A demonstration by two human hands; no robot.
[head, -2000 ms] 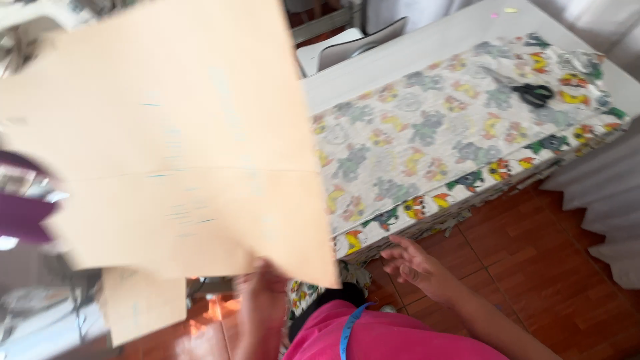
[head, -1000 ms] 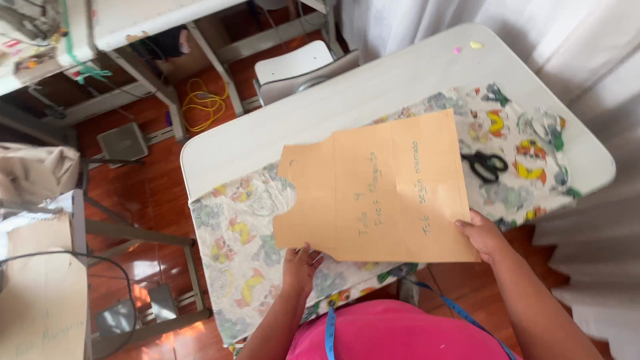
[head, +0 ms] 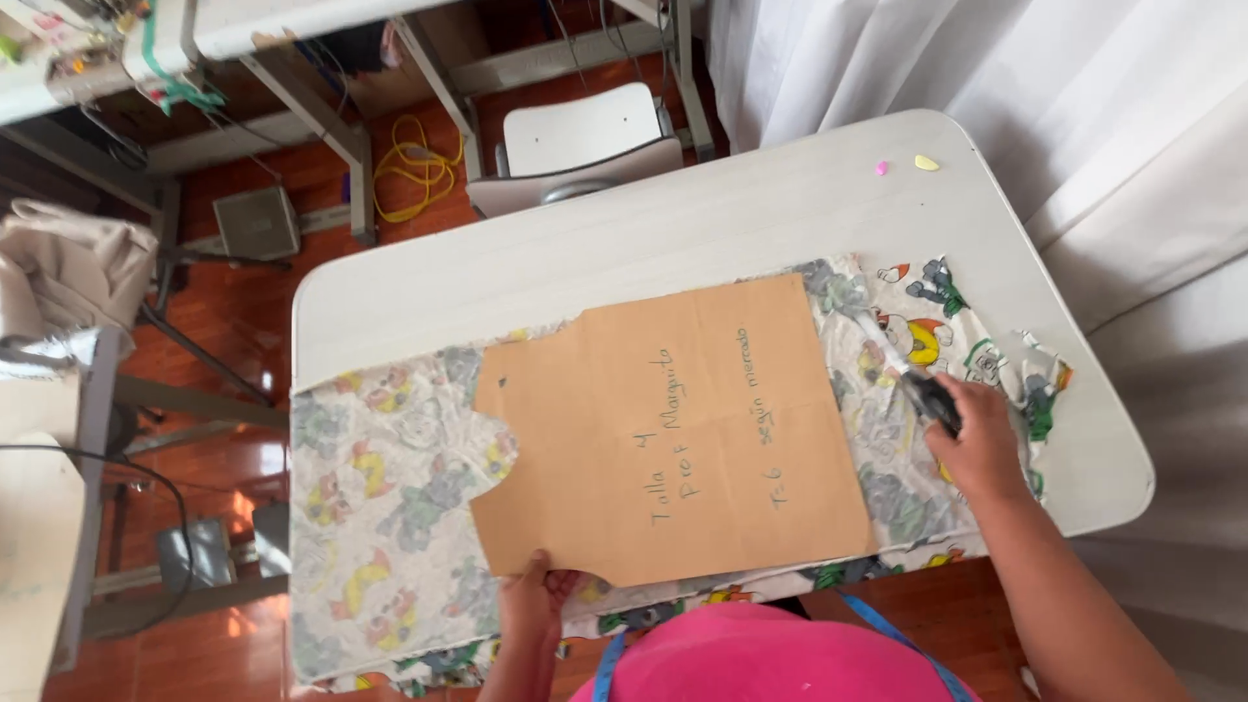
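A brown paper sewing pattern piece [head: 624, 439], bearing handwriting, lies flat on printed fabric [head: 390, 497] spread over the table. My left hand [head: 534, 595] pinches the pattern's lower left edge, thumb on top and fingers beneath. Black-handled scissors [head: 931, 400] are in my right hand [head: 975, 439], to the right of the pattern, their blades pointing up and left over the fabric. The fabric hangs past the near table edge. A blue tape measure [head: 606, 668] hangs over my pink top.
The white table [head: 468, 263] has rounded corners. Pink [head: 882, 168] and yellow [head: 926, 163] chalk-like pieces lie near its far right corner. A white chair [head: 585, 132] stands behind it, a yellow cord [head: 417, 171] lies on the floor, and white curtains [head: 877, 68] hang at the right.
The pattern, held up two seconds ago, now lies on the fabric. My right hand has let go of its right edge and taken hold of the scissors that lay on the fabric.
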